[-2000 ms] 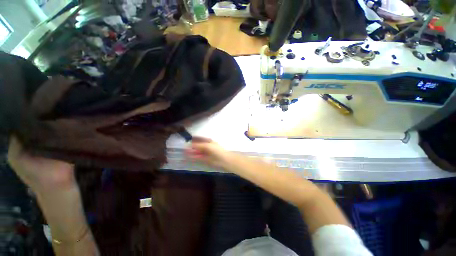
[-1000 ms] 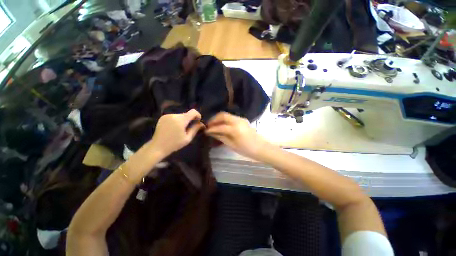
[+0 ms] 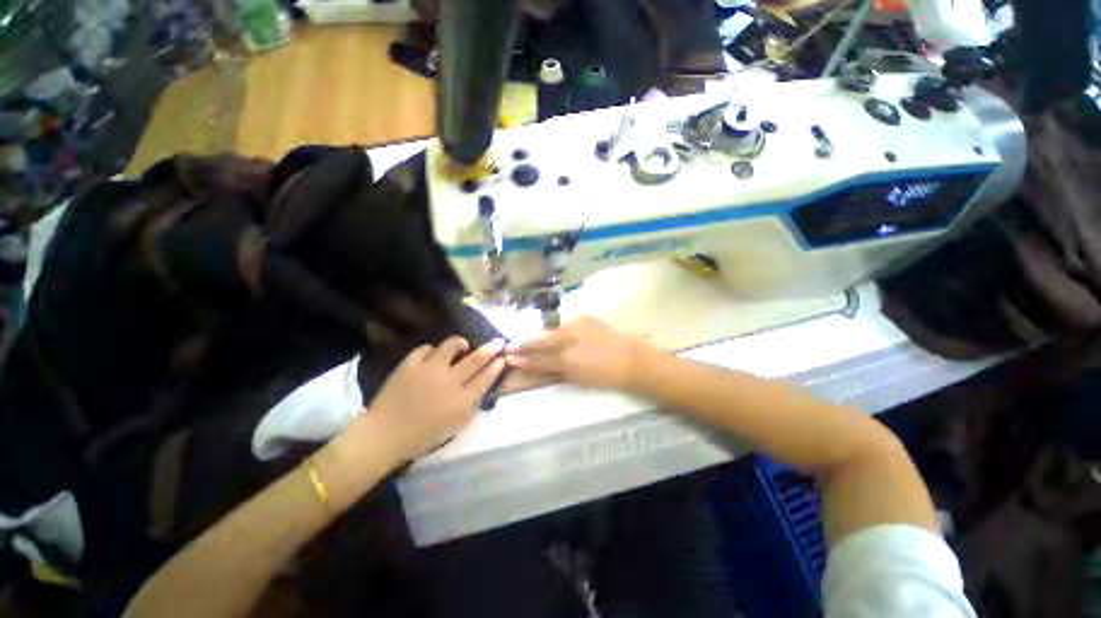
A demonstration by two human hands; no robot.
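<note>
The dark brown and black garment (image 3: 278, 266) lies heaped left of the needle, and its narrow end reaches the needle area. My left hand (image 3: 435, 392) holds the garment's edge just in front of the presser foot. My right hand (image 3: 580, 356) is beside it, its fingertips meeting the left fingertips on the same edge. The white sewing machine (image 3: 724, 242) has a blue stripe. The presser foot and needle (image 3: 549, 316) are just behind my fingers; whether the cloth is under the foot cannot be told.
Yellow and black snips (image 3: 698, 263) lie under the arm. A thick dark tube (image 3: 473, 85) stands above the head's left end. A wood-coloured board (image 3: 326, 91) is behind. More dark cloth (image 3: 1002, 278) lies at right. A blue crate (image 3: 779, 519) is below the table.
Both hands have brought the garment's edge from left of the machine to the needle area. The view has shifted, with the machine now nearer the middle.
</note>
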